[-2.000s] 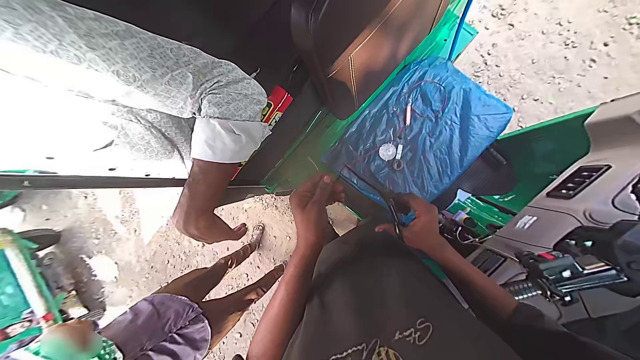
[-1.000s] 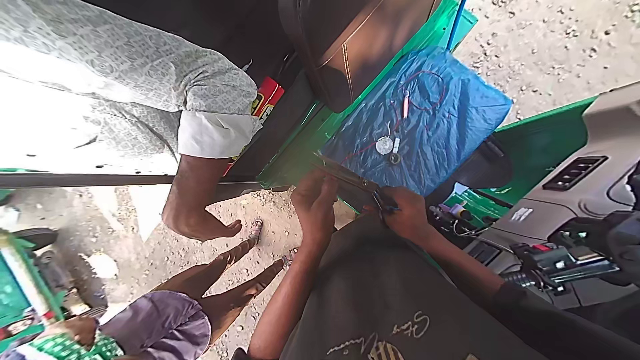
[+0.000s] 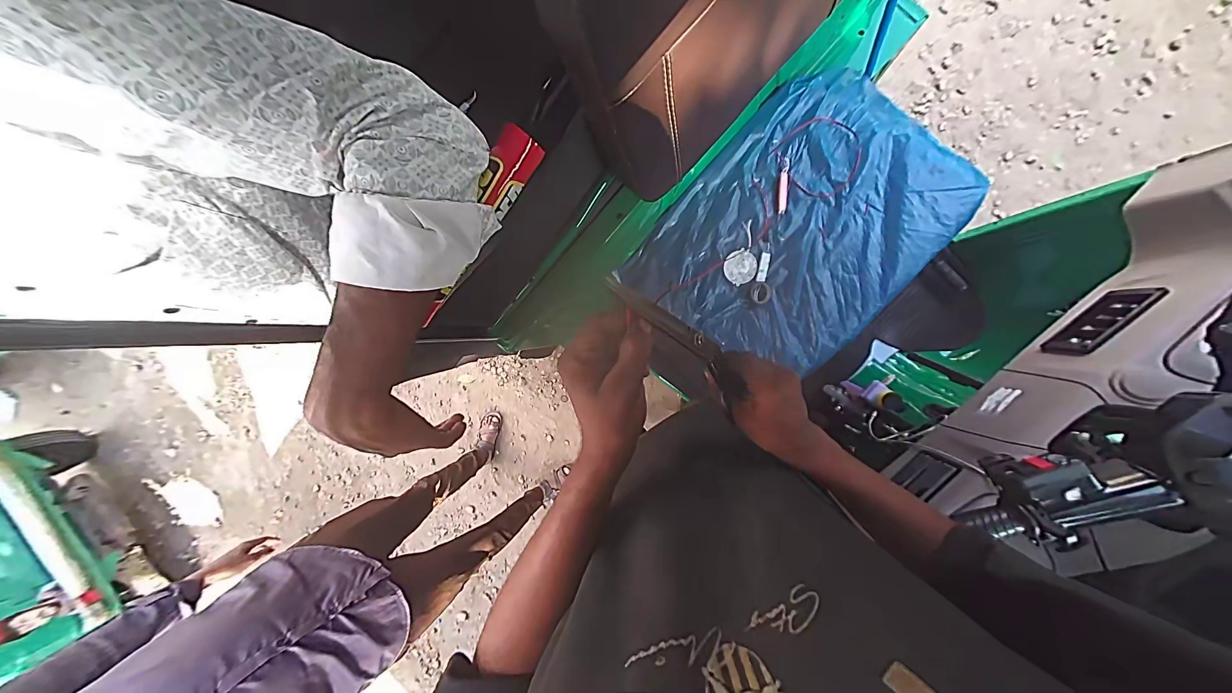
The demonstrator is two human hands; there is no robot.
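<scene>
My right hand (image 3: 765, 399) is closed around the dark handles of scissors (image 3: 679, 325), whose long blades point up and left. My left hand (image 3: 608, 371) pinches the end of a thin red wire (image 3: 695, 281) beside the blades. The wire runs onto a blue plastic sheet (image 3: 866, 231) covering a flat surface. On the sheet lie a small round whitish disc (image 3: 740, 268), a dark ring (image 3: 760, 293) and a pinkish-white stick-like piece (image 3: 782, 191) with red wire looped near it.
A person in patterned trousers (image 3: 404, 135) sits at the left, a bare foot (image 3: 385, 414) hanging down. Another person's legs (image 3: 327, 597) are at lower left. A brown stitched seat (image 3: 664, 87) borders the sheet above. Handlebar controls (image 3: 1068, 496) and a beige dashboard (image 3: 1059, 356) are at right.
The scissors, spread apart two seconds ago, now have their blades close together near my left fingers. My right hand has moved slightly left and toward my left hand.
</scene>
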